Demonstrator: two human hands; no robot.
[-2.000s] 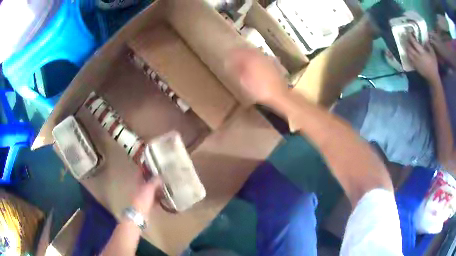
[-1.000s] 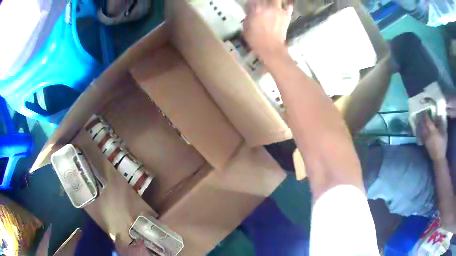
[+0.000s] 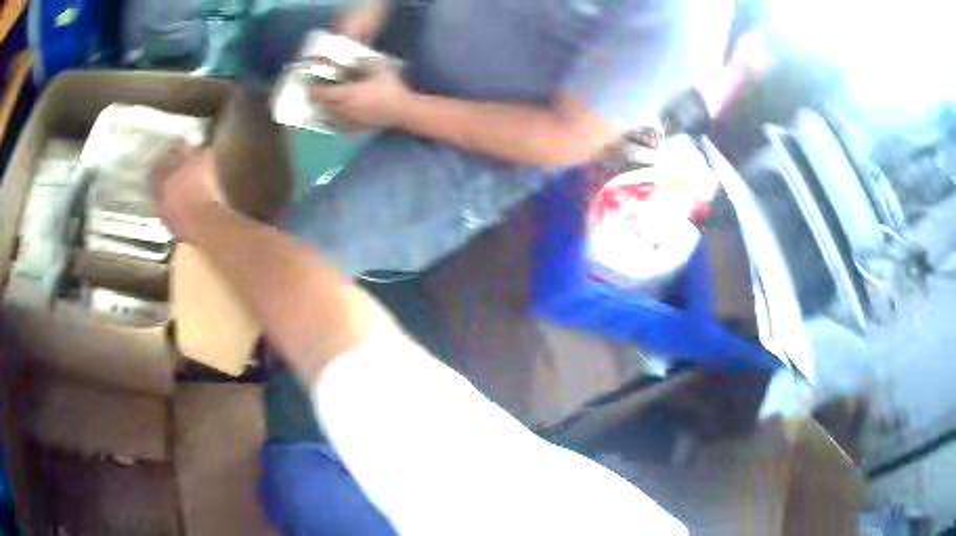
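Note:
My right hand is blurred, at the right side of an open cardboard carton on the left of the view. It touches or overlaps the edge of a stack of cream-white housing shells in the carton; whether its fingers grip one cannot be told. More pale shells stand at the carton's left side, and others lie lower down in it. My left hand is not in view.
A person sits opposite, their hands on a cream shell. A blue stool or crate bears a white and red bag. The front carton is at lower left, another carton at lower right.
The view has swung to the right, so the cartons now lie at the left. My right arm still reaches to the shell carton. My left-hand area and the shells on the front flap have left view.

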